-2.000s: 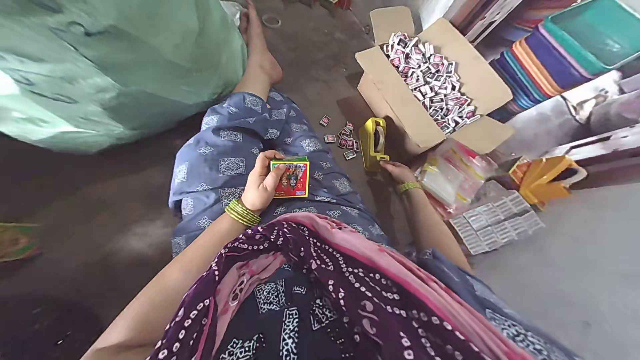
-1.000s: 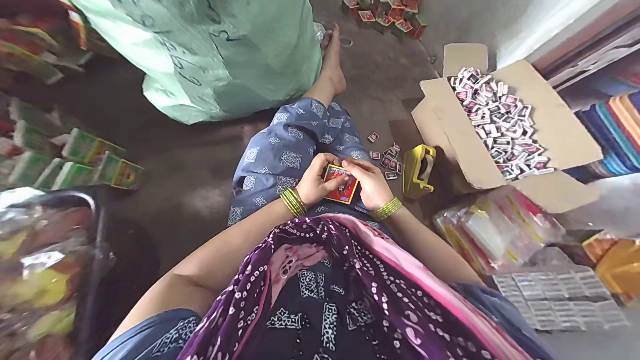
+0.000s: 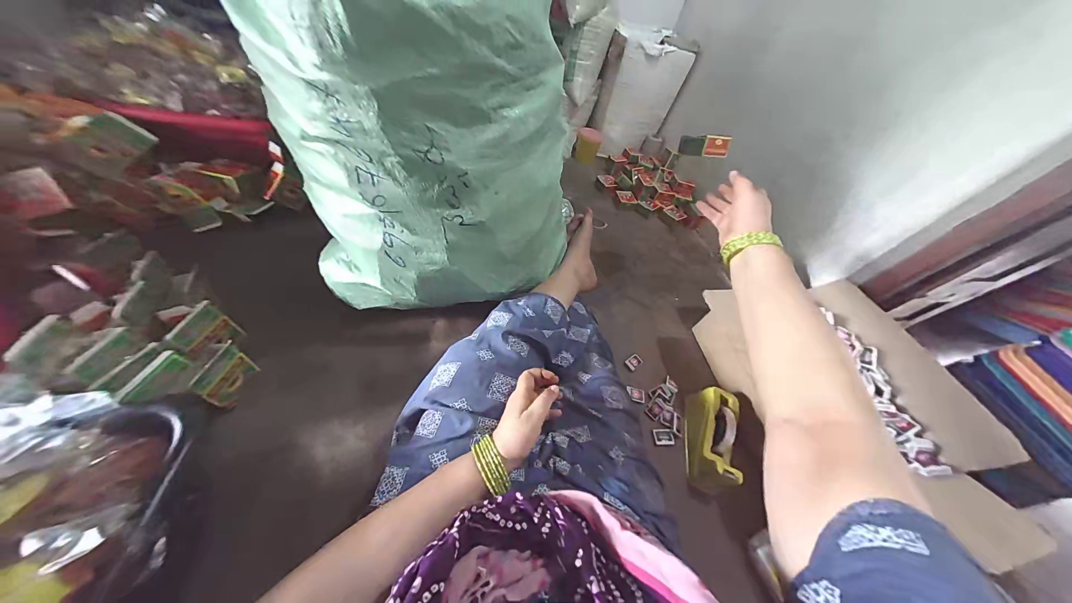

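My left hand (image 3: pixel 529 412) rests over my patterned blue trousers, its fingers half curled with nothing in them. My right hand (image 3: pixel 739 205) reaches forward, palm tilted up and fingers spread, holding nothing. Just beyond its fingertips a small red and green box (image 3: pixel 713 146) appears in mid-air, near the wall. Past that hand a pile of similar small boxes (image 3: pixel 649 186) lies on the floor. A yellow tape dispenser (image 3: pixel 712 440) stands beside my right thigh, with several small printed pieces (image 3: pixel 663 410) on the floor between them.
A cardboard box (image 3: pixel 963 419) of small printed pieces lies partly under my right arm. Ahead stands a large green sack (image 3: pixel 419 151) with handwriting. Green and red boxes (image 3: pixel 159 352) and a black tub (image 3: pixel 159 469) of wrapped items are at left. A wall rises at right.
My two hands, together on the small box a second ago, have parted. My right hand has moved forward and let go of that box. The view has swung toward the floor pile and wall.
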